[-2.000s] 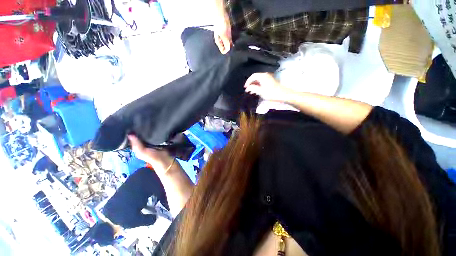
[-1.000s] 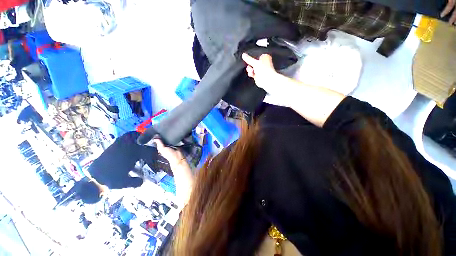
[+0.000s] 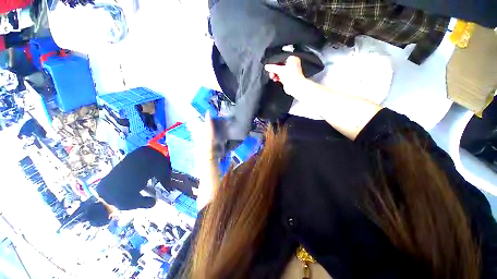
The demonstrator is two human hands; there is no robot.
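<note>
The dark grey garment piece (image 3: 240,38) hangs over the table edge in front of me, its narrow lower end blurred and reaching down left. My right hand (image 3: 288,73) pinches its darker, folded part beside a small white label (image 3: 288,48). My left hand (image 3: 209,133) is blurred, upright beside the narrow end; its grip cannot be made out. A plaid garment (image 3: 359,19) lies beyond on the table. A whitish crinkled plastic bag (image 3: 357,71) lies right of my right hand.
Blue crates (image 3: 133,109) stand on the floor at left, with a blue bin (image 3: 70,82) behind. A person in black (image 3: 131,177) is below left. Brown cardboard (image 3: 473,68) with yellow tape and a black bundle (image 3: 479,139) are at right.
Over the last second my left hand has moved right and up, and the garment's narrow end has swung closer to my body. My right hand stays near the label. The view earlier shifted left and down.
</note>
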